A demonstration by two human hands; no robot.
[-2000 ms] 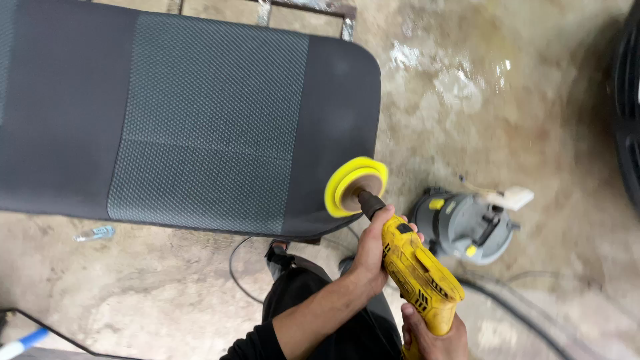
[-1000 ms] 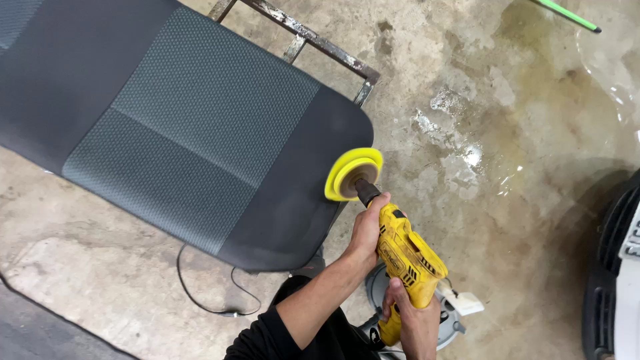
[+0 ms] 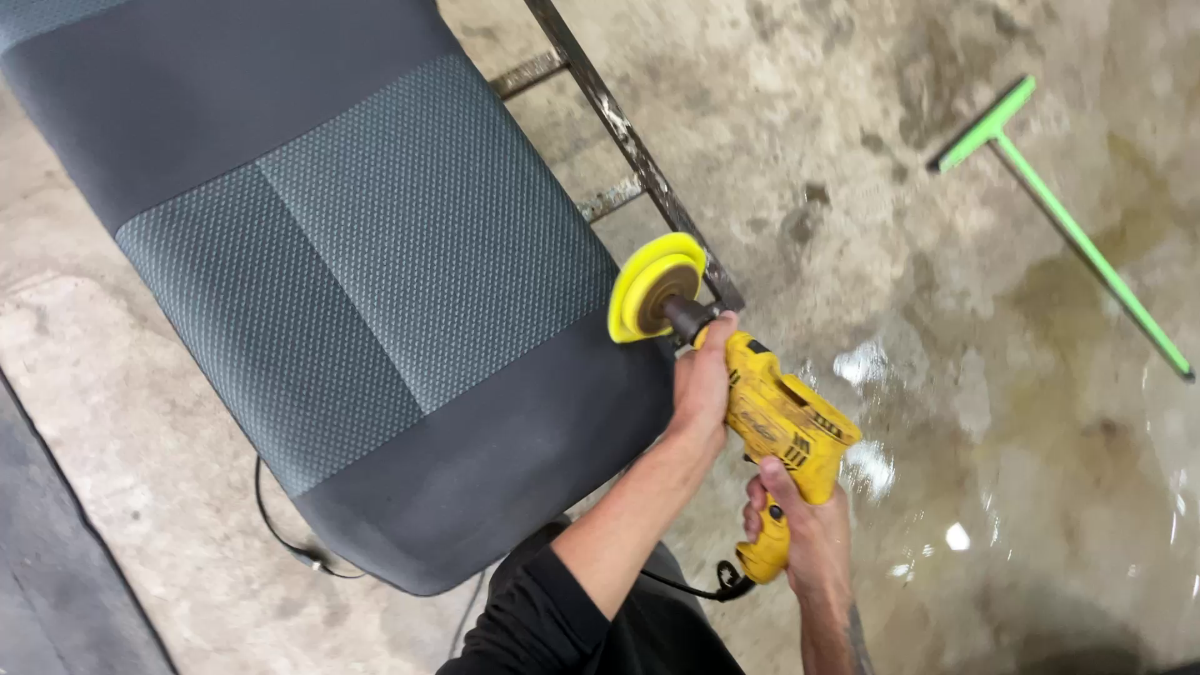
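A worn yellow corded power drill [image 3: 783,408] is held in both my hands. My left hand [image 3: 703,384] wraps around its front end, just behind the chuck. My right hand [image 3: 806,525] grips the rear handle. The drill's chuck carries a round yellow pad with a brown centre [image 3: 659,286], which lies over the right edge of a grey fabric seat cushion [image 3: 412,244]; whether it touches the fabric cannot be told. The cushion has patterned blue-grey panels between plain dark grey ones.
A rusty metal frame [image 3: 619,127] shows beside the cushion. On the wet concrete floor at right lies a green squeegee [image 3: 1078,234]. The drill's black cord [image 3: 694,589] trails near my legs, and another thin cable [image 3: 298,555] lies left of the cushion.
The view has turned and shifted, bringing the whole squeegee in and leaving the grey vacuum out. The pad has moved from the cushion's end corner up along its right edge. Both hands still hold the drill.
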